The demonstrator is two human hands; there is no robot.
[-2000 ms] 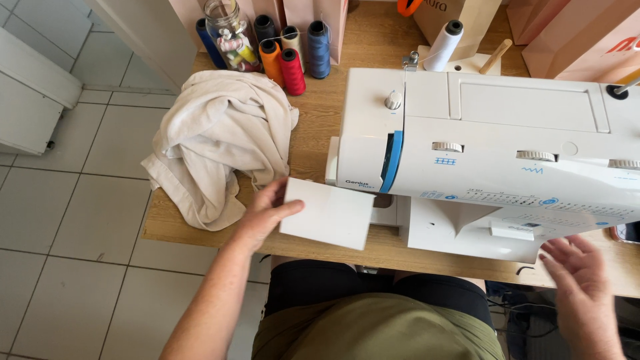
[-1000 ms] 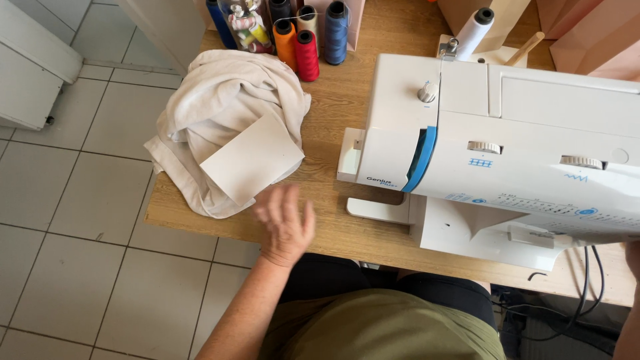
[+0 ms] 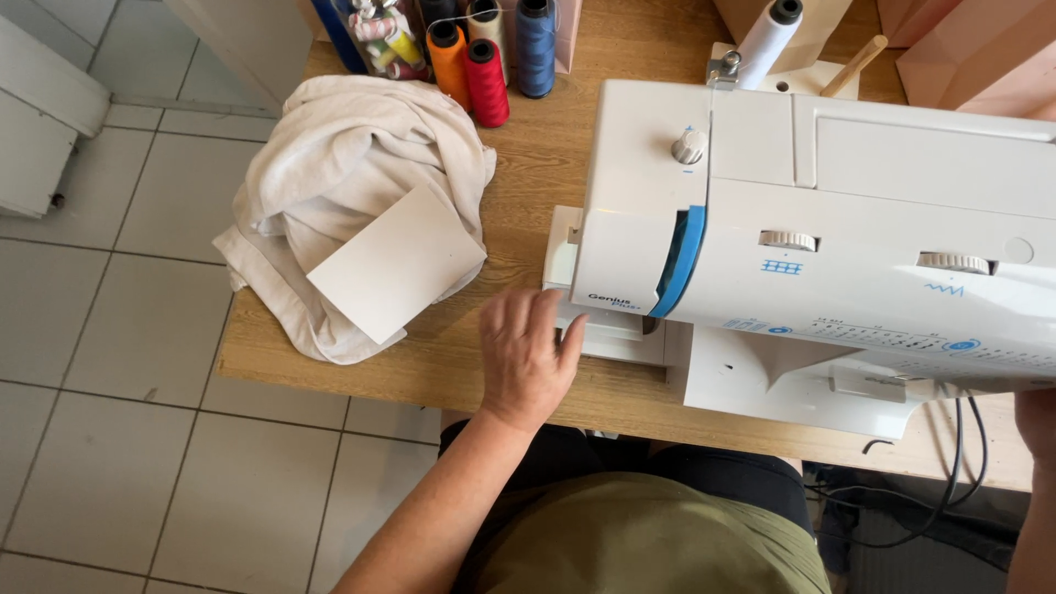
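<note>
A white sewing machine (image 3: 899,190) fills the right side of the wooden table. Just left of its free arm is my left hand (image 3: 530,359), fingers spread, holding nothing. My right hand (image 3: 1037,425) shows only in part at the right edge, by the machine's lower right; its fingers are hidden. A blank white card (image 3: 398,264) lies on a crumpled off-white cloth (image 3: 355,157) to the left of the machine. A cone of white thread (image 3: 767,45) stands behind the machine.
Orange (image 3: 450,70), red (image 3: 487,87) and blue thread cones (image 3: 536,49) stand at the back beside a jar of small spools (image 3: 388,37). Paper bags (image 3: 982,66) are behind the machine. Black cables (image 3: 957,470) hang at the table's front right edge (image 3: 990,462).
My left hand has let go of the white card, which now lies on the cloth, and has moved right toward the machine. My right hand has gone to the machine's right side.
</note>
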